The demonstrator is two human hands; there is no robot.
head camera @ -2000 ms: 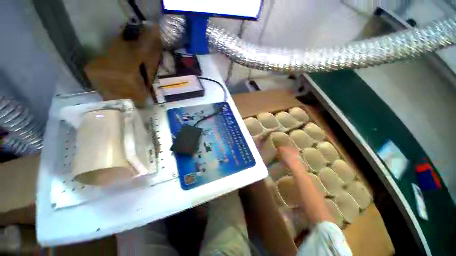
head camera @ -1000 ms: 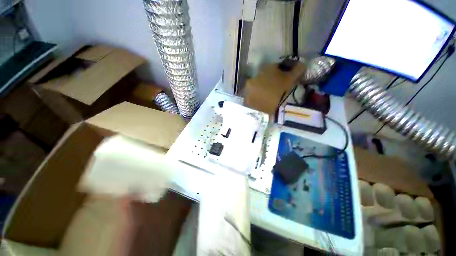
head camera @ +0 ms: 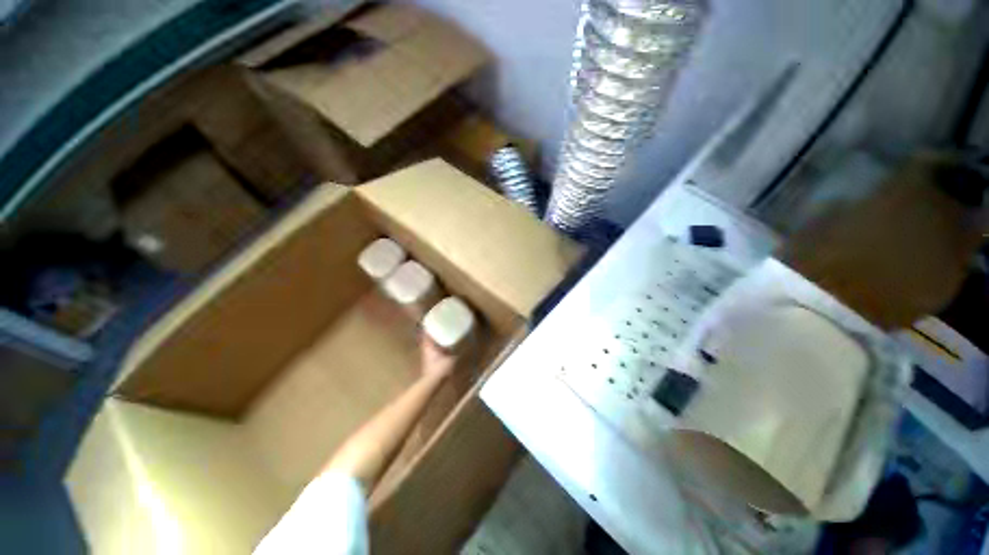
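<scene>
My left hand [head camera: 436, 360] is inside a large open carton [head camera: 260, 325] on the left. It grips a cream paper tube [head camera: 448, 323] near its closed pale top, by the carton's right wall. Two more tubes [head camera: 410, 282] stand beyond it in the carton's far corner. A large cream tube [head camera: 786, 396] lies at a slant over the holder on the white worktable [head camera: 542, 390], its open end towards me. This area is blurred and the tube hides most of the holder. My right hand cannot be made out.
The carton's flaps [head camera: 466, 233] stand out near the table's left edge. A silver duct [head camera: 624, 103] rises behind. Another open carton [head camera: 380, 71] is at the back left. A brown cardboard piece [head camera: 884, 244] and a blue mat are right.
The view has turned left. My left hand has brought a tube down into the left carton. The holder, bare a second ago, now has a tube over it. My right hand, earlier among the right-hand tubes, is gone from view.
</scene>
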